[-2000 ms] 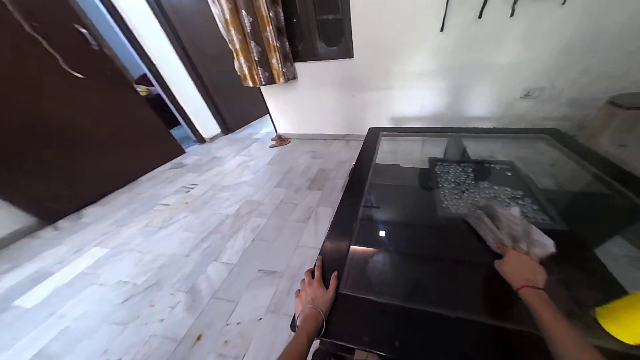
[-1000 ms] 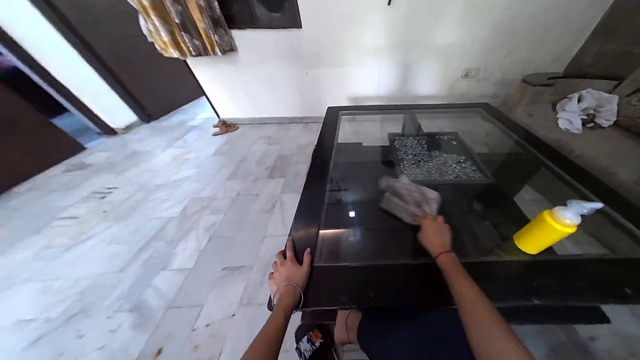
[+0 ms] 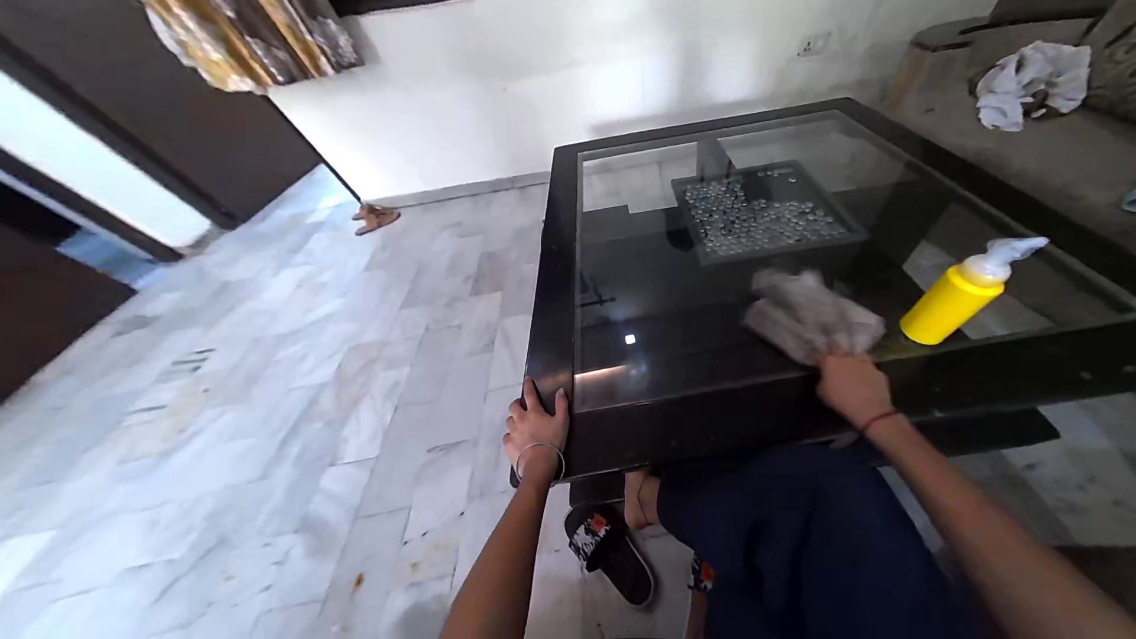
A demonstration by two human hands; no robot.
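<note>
A low table [image 3: 657, 417] with a dark frame and a glass top fills the right half of the view. My left hand [image 3: 538, 432], a bangle at its wrist, rests on the frame's near left corner, holding no object. In my right hand [image 3: 854, 387] is a crumpled greyish cloth [image 3: 809, 318], slightly blurred, over the near part of the glass. Right of the cloth stands a yellow spray bottle [image 3: 951, 302] with a white top. Through the glass a dark tray [image 3: 774, 253] of small clear pebbles or beads shows.
A sofa [image 3: 1056, 164] with a white cloth [image 3: 1034, 82] on it stands beyond the table's right side. Brown footwear [image 3: 375, 217] lies on the marble floor by the wall. A patterned slipper [image 3: 612, 552] is below the near edge. A curtain [image 3: 257, 40] hangs at upper left.
My right hand has moved with the cloth toward the near edge of the glass. My left hand stays at the table's corner. The view has swung right and down.
</note>
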